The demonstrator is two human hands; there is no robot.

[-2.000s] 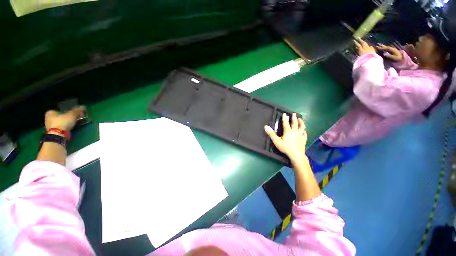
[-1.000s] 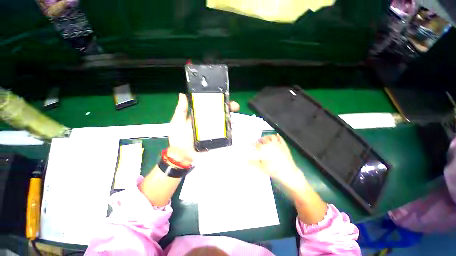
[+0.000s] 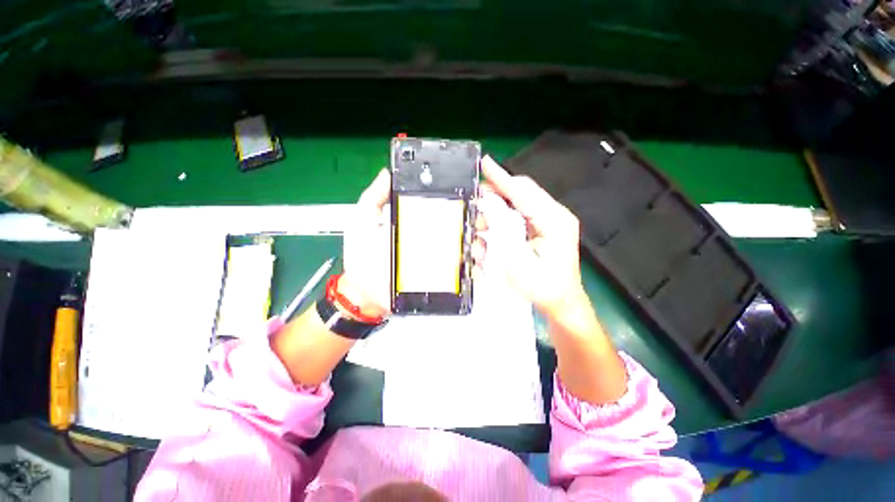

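An open-back smartphone (image 3: pixel 432 176) is held upright above white paper sheets (image 3: pixel 461 373), its back facing me, with a white battery (image 3: pixel 430 245) edged in yellow. My left hand (image 3: pixel 368 250) holds its left side. My right hand (image 3: pixel 535 240) is at its right edge, thumb and fingers touching it; the fingertips are partly washed out. The black phone tray (image 3: pixel 638 221) lies slanted at the right, with one glossy dark phone (image 3: pixel 754 338) in its near end pocket.
Two phone units (image 3: pixel 256 142) (image 3: pixel 110 143) lie on the green strip. At left are a record sheet (image 3: pixel 147 333), a white-yellow pad (image 3: pixel 245 289), a thin silver stick (image 3: pixel 307 289) and an orange-handled tool (image 3: pixel 64 368). A pink sleeve (image 3: pixel 844 422) shows at right.
My right hand has come up from the paper to the phone's right edge. The phone has shifted slightly right and stands straighter. Earlier, my right hand was at the tray and my left at the strip.
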